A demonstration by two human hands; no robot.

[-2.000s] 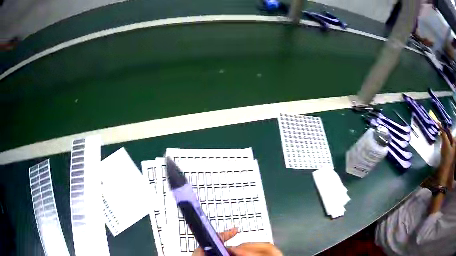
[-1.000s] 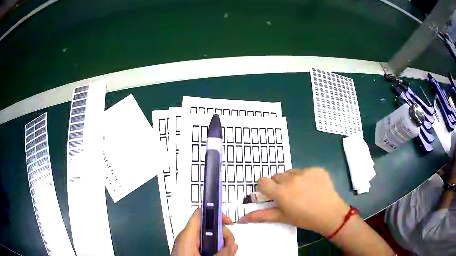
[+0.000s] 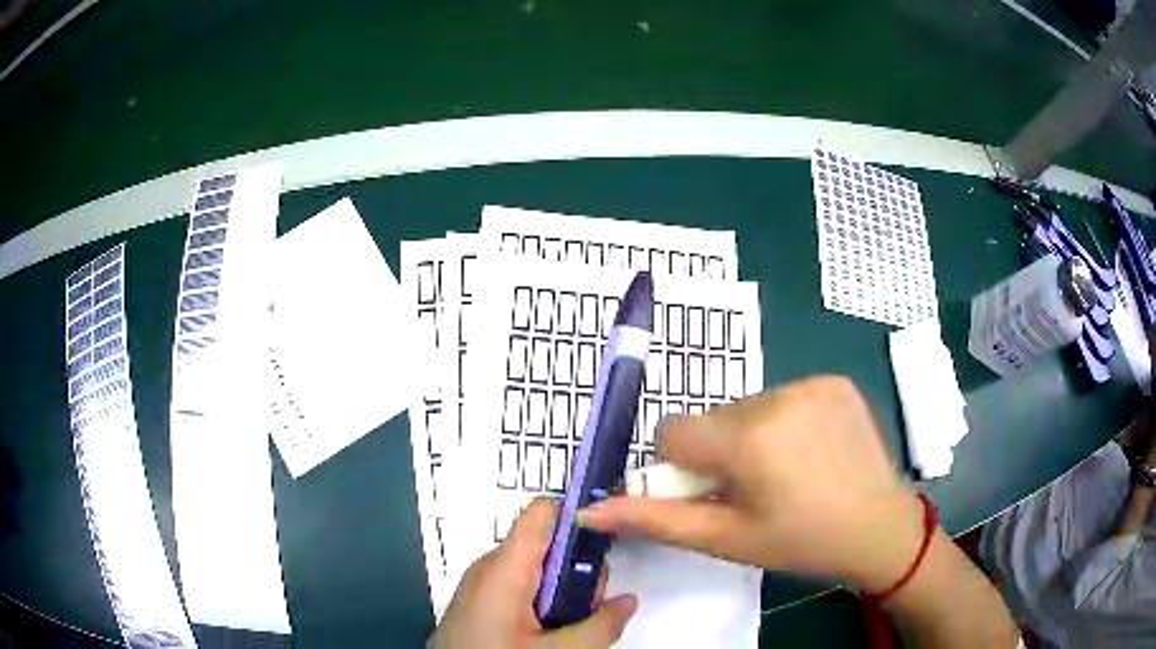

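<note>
My left hand (image 3: 526, 583) holds a purple-and-black pen-shaped device (image 3: 606, 444) with its black cone nose pointing up and slightly right. My right hand (image 3: 792, 488) grips a short tool with a white wrapped grip (image 3: 672, 482); its tip is at the side of the device, and whether it touches cannot be told. My right fingertip is at the device's body near its buttons. Below lie overlapping black-framed sticker sheets (image 3: 545, 393), partly covered by my hands. Whether a label is on the tool tip cannot be seen.
At left lie a silver label strip (image 3: 108, 456), a grey label strip (image 3: 228, 507) and a small-print sheet (image 3: 340, 342). At right are a dot sticker sheet (image 3: 875, 235), a folded white stack (image 3: 929, 399), a whitish bottle (image 3: 1021, 317), purple-and-black pens (image 3: 1078, 260) and another person's grey sleeve (image 3: 1065, 526).
My right hand came into view with the tool, first over the sticker sheets, then moved to the device. The device has tilted right. The view has shifted downward.
</note>
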